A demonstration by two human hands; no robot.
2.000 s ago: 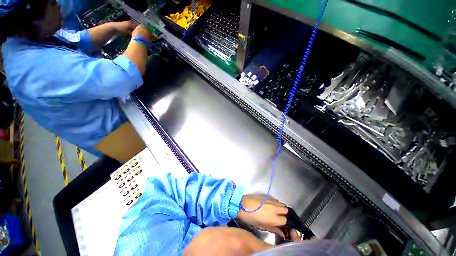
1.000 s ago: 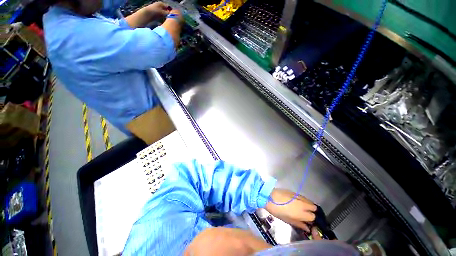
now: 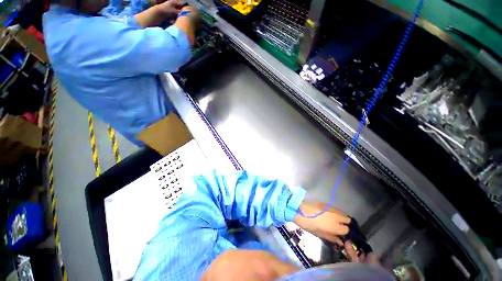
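My left hand (image 3: 325,224), with a blue coiled cord (image 3: 380,90) running to its wrist, reaches from a light blue sleeve at the lower middle. Its fingertips meet a dark piece or dark finger covers (image 3: 356,236); which of these cannot be told. My right hand (image 3: 367,259) is blurred and partly hidden at the bottom edge, close beside the left fingertips, with a watch-like band (image 3: 406,271) at its wrist. Small yellowish bits show between the hands. A dark, shiny surface with bright patches (image 3: 308,244) lies under the left hand.
A white component tray (image 3: 124,219) with rows of small parts sits in a black frame at lower left. A metal-railed conveyor (image 3: 258,131) crosses diagonally. Beyond it are white parts (image 3: 312,73), dark parts and heaped silver strips (image 3: 440,115). A person in blue (image 3: 110,60) works at upper left.
The view has swung left since the first frame, then nearly settled. My left hand stays low over the conveyor. More of my right hand shows beside it now.
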